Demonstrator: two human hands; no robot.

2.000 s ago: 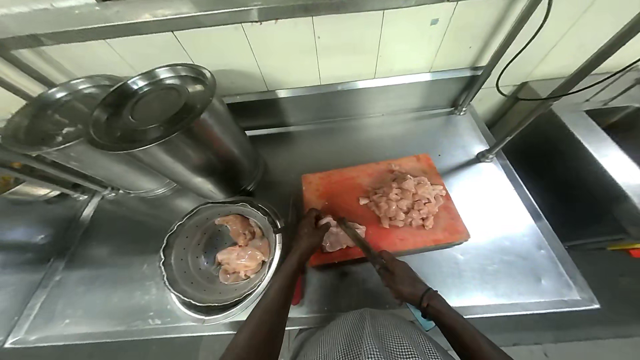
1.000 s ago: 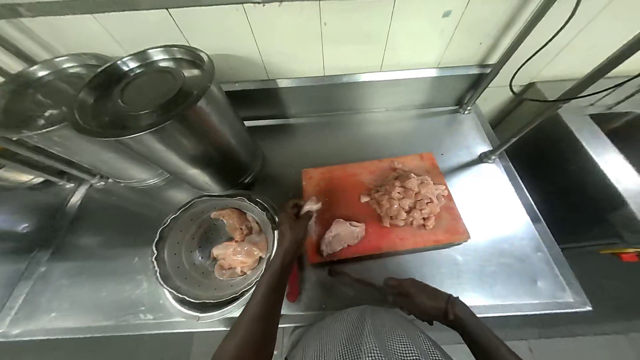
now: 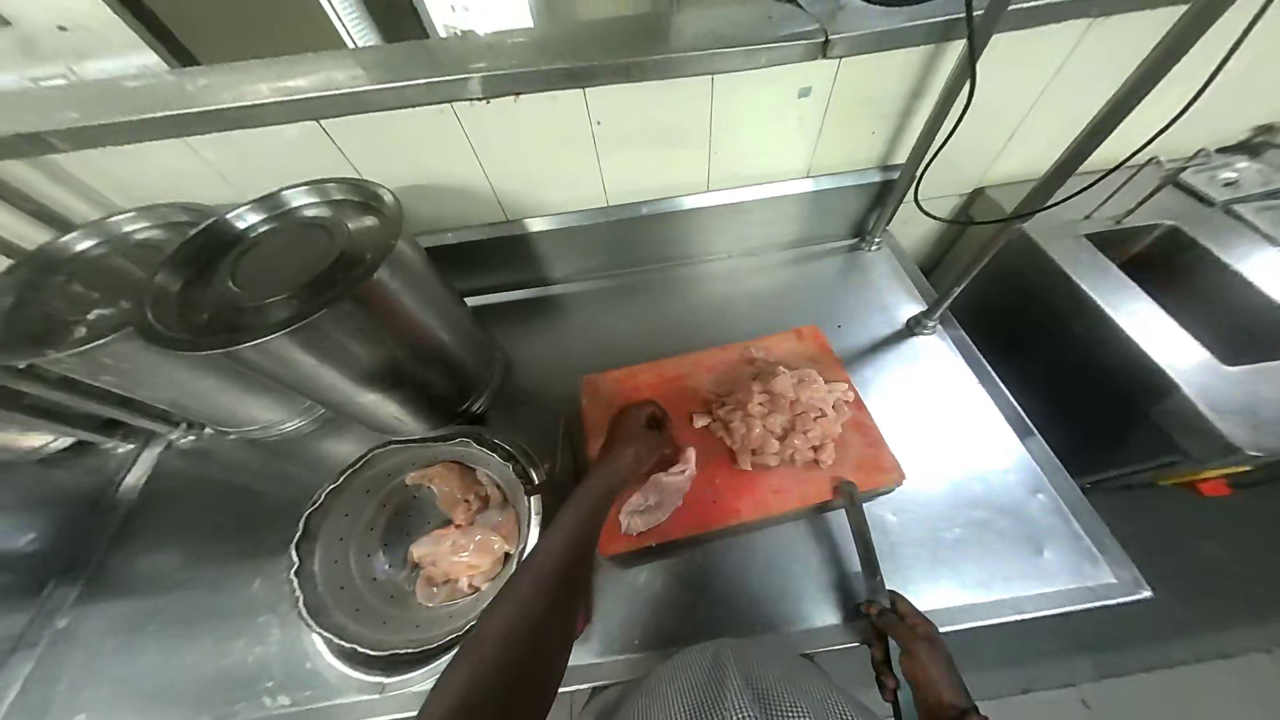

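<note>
My left hand (image 3: 640,440) is over the left part of an orange cutting board (image 3: 730,510), at the upper end of a flat piece of raw chicken (image 3: 660,496); its fingers are curled and partly hidden, so a grip cannot be made out. My right hand (image 3: 912,650), below the board's front edge, holds a knife (image 3: 862,540), its blade pointing up toward the board's lower right corner. A heap of diced raw chicken (image 3: 785,415) lies on the right half of the board. Left of the board, larger chicken pieces (image 3: 460,555) lie in a perforated metal colander (image 3: 345,550).
Two lidded steel containers (image 3: 400,330) stand behind the colander on the steel table (image 3: 640,310). Upright metal posts (image 3: 925,320) rise at the table's right side, with a black cable (image 3: 960,215) hanging near them. Further right is a steel unit with an open well (image 3: 1190,290).
The knife, flat near the board's front edge a second ago, now points up toward the board. My left hand has moved from the board's left edge to the flat chicken piece.
</note>
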